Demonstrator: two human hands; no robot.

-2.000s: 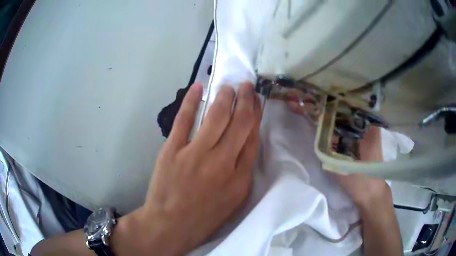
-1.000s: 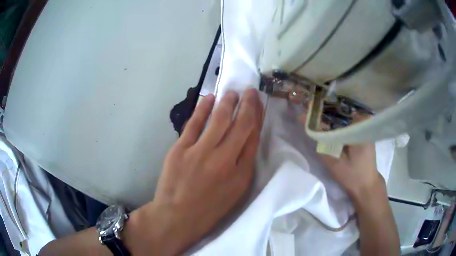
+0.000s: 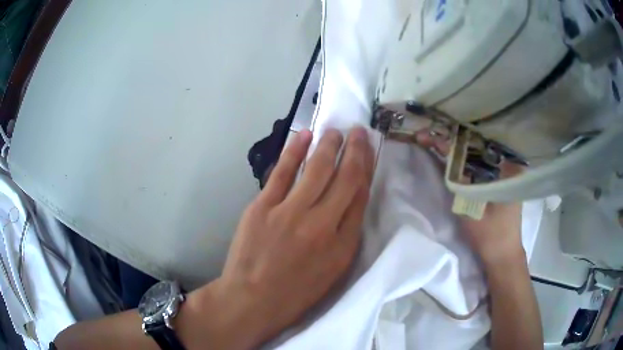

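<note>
A white garment panel (image 3: 348,65) with a thin dark line along its left edge runs up beside the machine head (image 3: 471,61). My left hand (image 3: 300,232) lies flat on it, fingers spread a little, fingertips just left of the presser foot area (image 3: 386,122). My right hand (image 3: 488,225) is on the cloth right of the foot. Its fingers are partly hidden behind the cream guard (image 3: 459,160), so its grip cannot be told. Loose white folds (image 3: 410,273) lie between my two wrists.
The pale machine table (image 3: 150,130) spans the left side. A dark-outlined metal plate (image 3: 307,102) shows beside the cloth. More white cloth (image 3: 31,253) with dark lines hangs at lower left. A machine part with a black switch (image 3: 580,325) is at lower right.
The whole view has shifted, so hands, cloth and machine sit further right in the picture. Both hands keep nearly the same place relative to the foot. Blue marking on the head now shows.
</note>
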